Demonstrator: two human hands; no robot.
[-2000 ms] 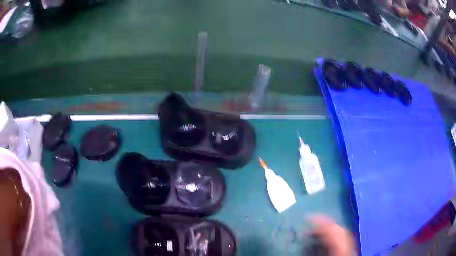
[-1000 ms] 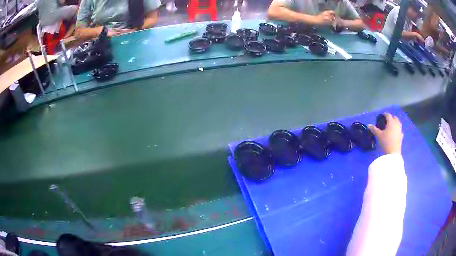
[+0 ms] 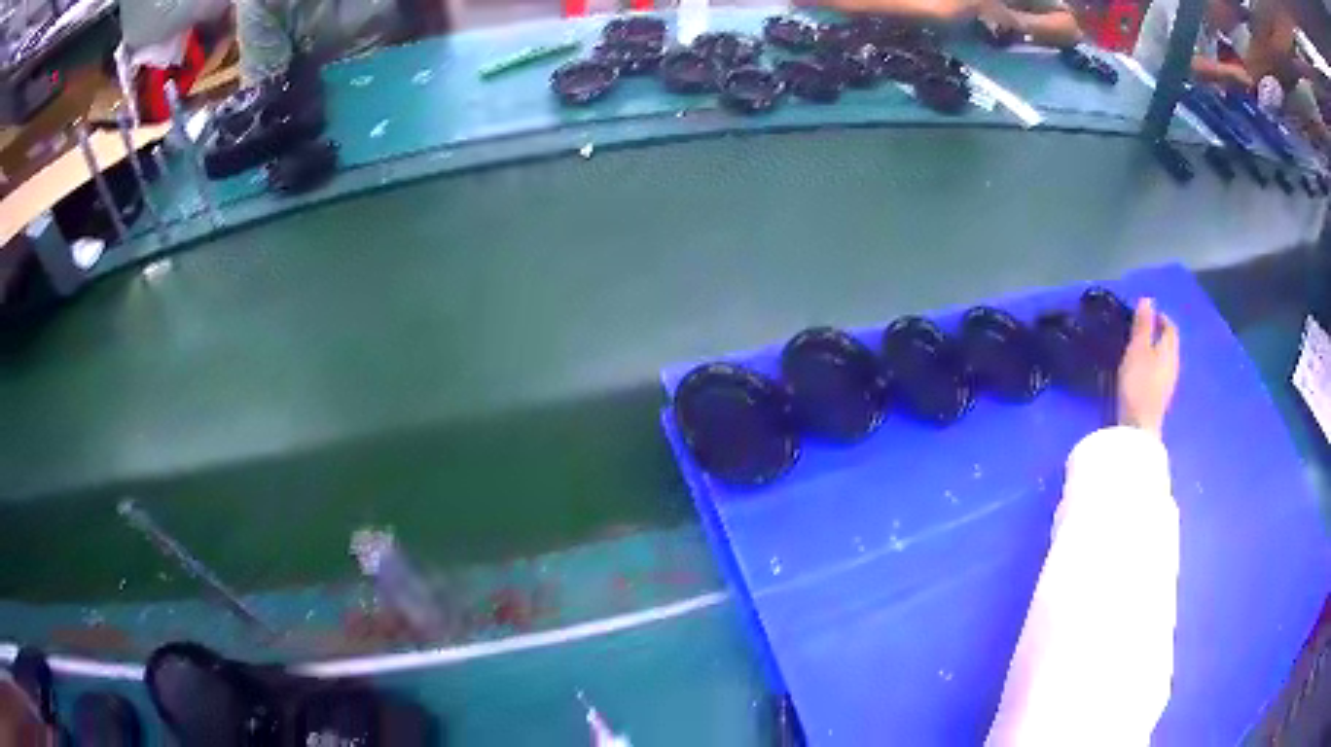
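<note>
Several glossy black oval pieces (image 3: 737, 423) lie in a slanting row along the far edge of the blue board (image 3: 905, 613). My right hand (image 3: 1149, 372) is at the right end of the row, against the right side of the last oval piece (image 3: 1105, 321). The blur hides whether the fingers grip it. A small brownish patch at the bottom left corner may be part of my left hand (image 3: 18, 718), cut off by the edge. A black two-well housing (image 3: 219, 698) is cut off at the bottom left. A blurred bottle tip (image 3: 599, 722) shows at the bottom.
The green belt (image 3: 438, 292) crosses behind the board. Clear strips (image 3: 394, 574) stand at the near bench's back edge. Across the belt are many black parts (image 3: 752, 88), a green stick (image 3: 529, 59) and people's arms (image 3: 876, 12). A post (image 3: 1172, 73) stands at the right.
Since a second ago the last oval piece and my right hand have moved slightly up in view. That piece now shows more, close beside its neighbour. The view has shifted slightly; the bottle tip has appeared.
</note>
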